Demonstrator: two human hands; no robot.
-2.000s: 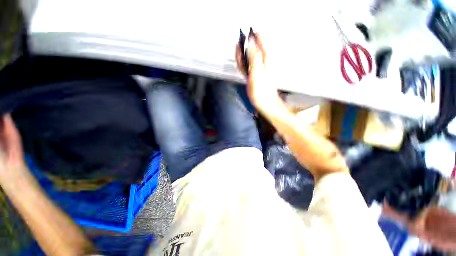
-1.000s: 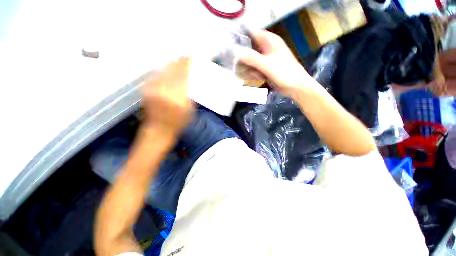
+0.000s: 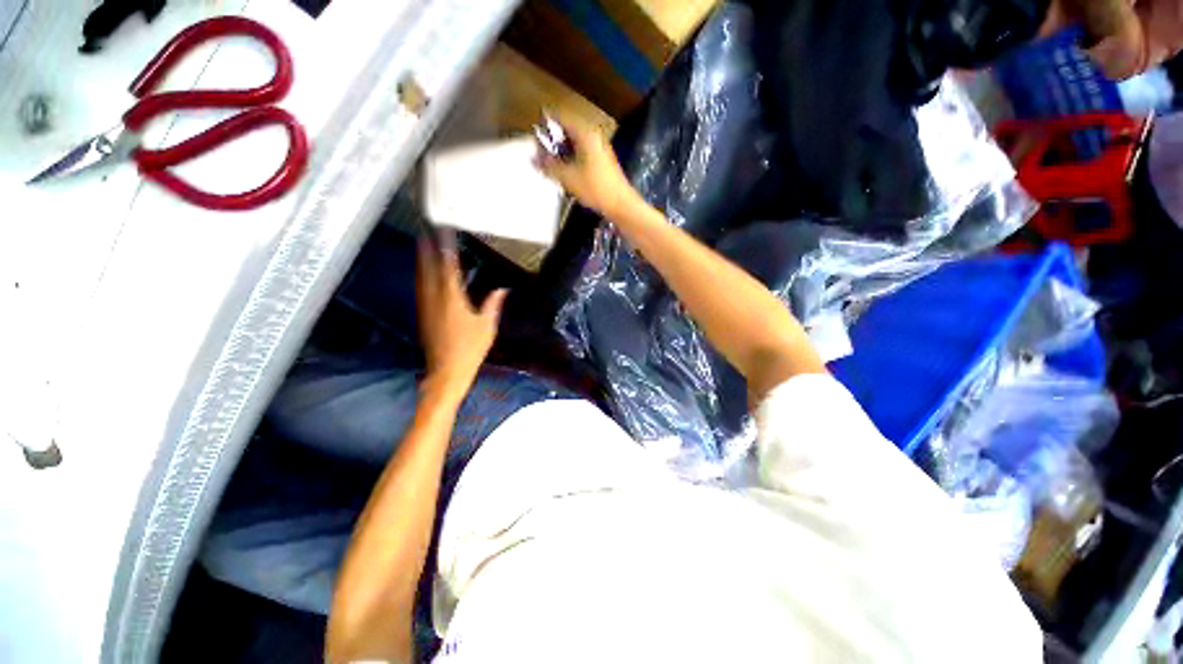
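Observation:
A white box-like piece, slightly blurred, is in front of a brown cardboard box at the table's edge. My right hand is at its right side with fingers closed on a small dark and shiny item; whether it also grips the white piece is unclear. My left hand is just below the white piece, thumb spread and fingertips blurred near its lower left corner. I see nothing held in it.
Red-handled scissors lie on the white table. A brown cardboard box is beyond my hands. Clear plastic over black cloth and a blue crate are at right. Another person's hand shows at top right.
The view has turned to the right. The white piece and both hands are now over the cardboard box beside the table. My left hand has moved below the piece, with its thumb spread.

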